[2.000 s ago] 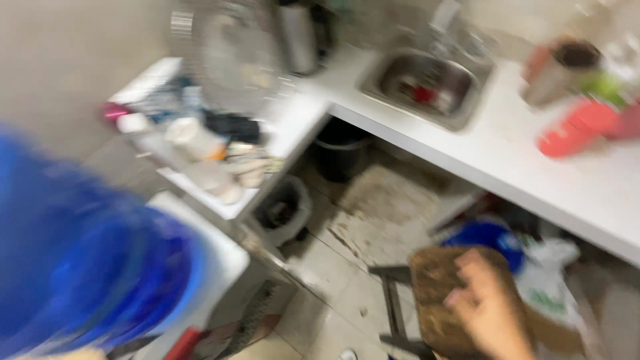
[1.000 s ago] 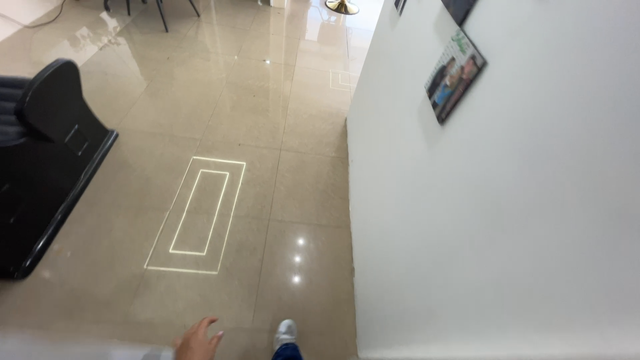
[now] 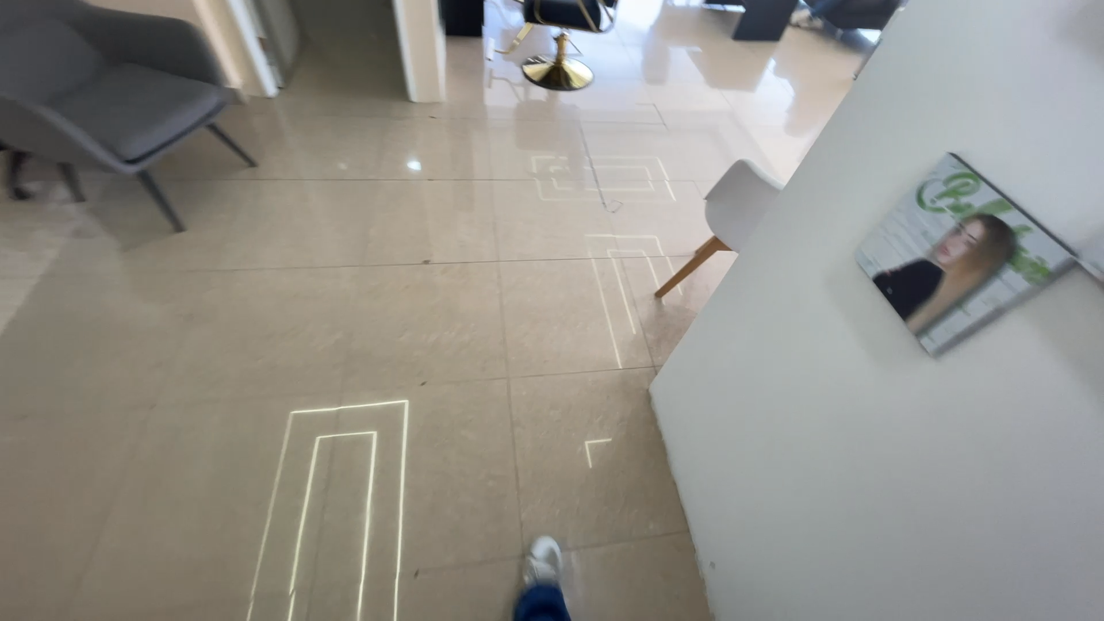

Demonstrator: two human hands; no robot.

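Neither of my hands shows in the head view, so what they hold or touch is hidden. A white shoe (image 3: pixel 543 559) and the blue trouser leg (image 3: pixel 542 603) above it are at the bottom, on glossy beige floor tiles (image 3: pixel 431 328). Bright rectangular outlines of reflected light lie on the tiles.
A white wall (image 3: pixel 862 448) with a picture panel (image 3: pixel 966 250) fills the right side. Past its corner stands a pale chair (image 3: pixel 740 203) with wooden legs. A grey armchair (image 3: pixel 129 108) is at upper left; a salon chair's gold base (image 3: pixel 558 72) stands farther off, beyond a white post (image 3: pixel 420 52).
The view has moved from a cluttered kitchen counter and sink to a tiled room. A hand at the bottom one second ago is out of view. The black chair at left is no longer in view.
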